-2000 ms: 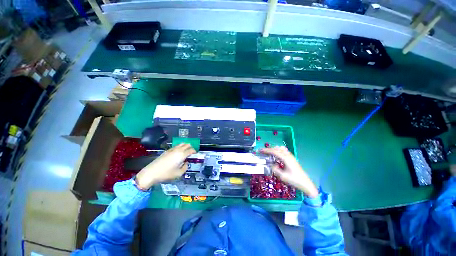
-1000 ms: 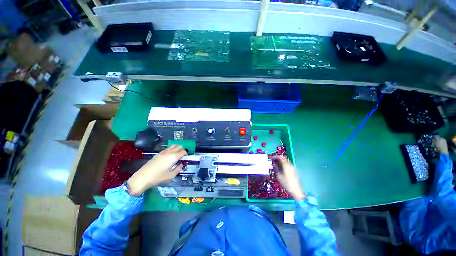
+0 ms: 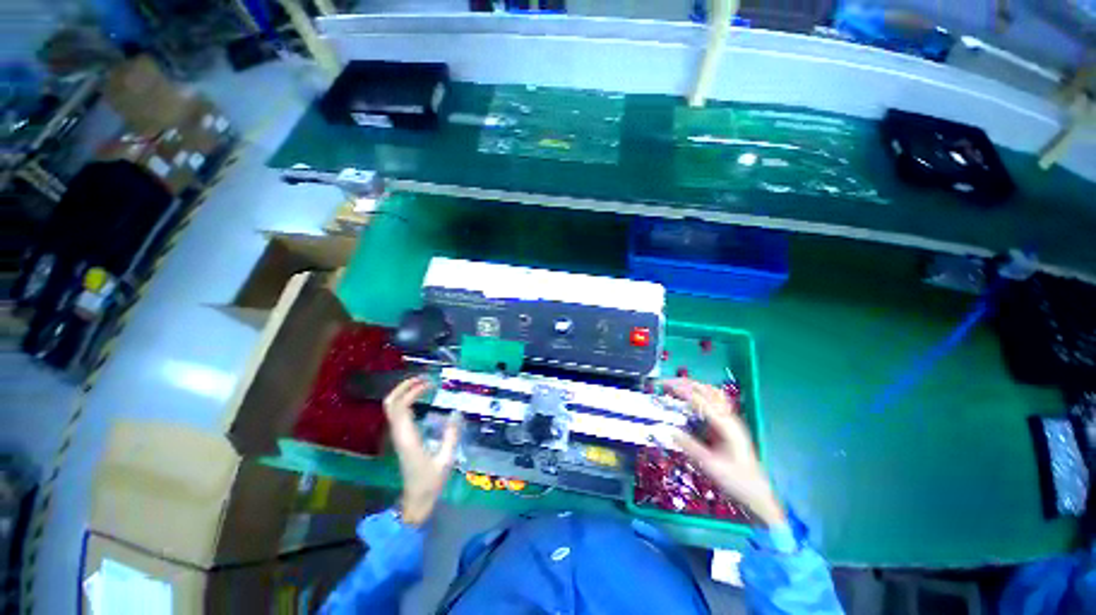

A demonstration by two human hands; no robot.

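The long grey machine with a white top (image 3: 541,288) stands in front of me, with a pale feed rail (image 3: 601,415) across its front. My left hand (image 3: 421,451) is at the rail's left end, thumb and fingers apart, with nothing visible in it. My right hand (image 3: 719,447) is at the rail's right end, over the green tray (image 3: 756,396); it is blurred and I cannot tell if it holds a part. Red parts (image 3: 679,484) lie in the tray. The dark clamp head (image 3: 547,421) sits mid-rail.
An open carton (image 3: 279,348) with a heap of red parts (image 3: 349,390) stands left of the machine. A blue bin (image 3: 709,257) is behind, under the shelf (image 3: 661,186). A blue cord (image 3: 919,366) and black trays (image 3: 1055,330) are at right. A person's blue sleeve (image 3: 1052,591) shows lower right.
The view has shifted, so the bench sits further right. My left hand has moved off the rail's top to its left end and its fingers have spread. My right hand stays at the right end.
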